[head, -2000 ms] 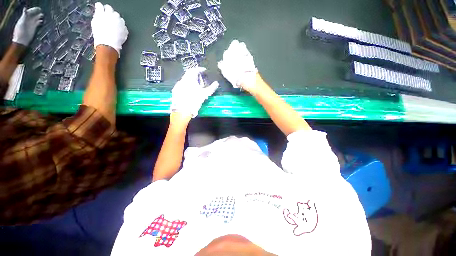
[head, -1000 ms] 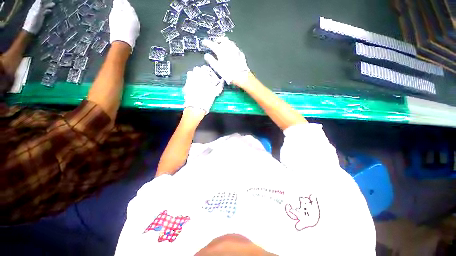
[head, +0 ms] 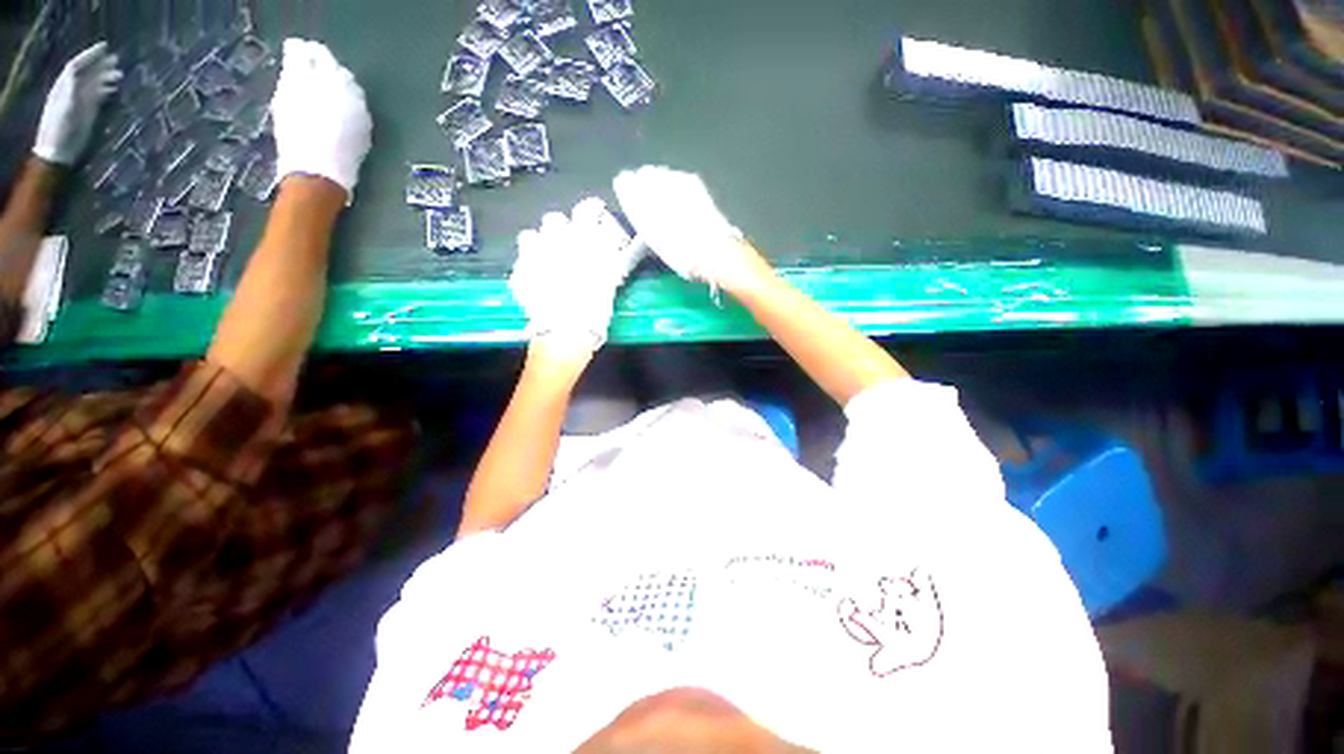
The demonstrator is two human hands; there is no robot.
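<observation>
My left hand (head: 571,277) and my right hand (head: 681,224), both in white gloves, meet just above the table's near edge, fingertips close together. Whatever lies between them is mostly hidden; a small pale edge shows there, too blurred to name. A loose group of small grey, shiny moulded parts (head: 522,97) lies on the dark green table beyond my hands. A separate small part (head: 448,228) lies left of my left hand, with another just behind it.
Three long ribbed part rows (head: 1150,196) lie at the right. Layered brown-edged stacks (head: 1253,67) stand at the far right. A neighbour's gloved hand (head: 320,121) is at the left beside another pile of parts (head: 184,162). A blue stool (head: 1098,523) stands below the table.
My right hand has drawn back from the loose group to my left hand. The group has fewer parts at its near side. The neighbour's hands have also moved.
</observation>
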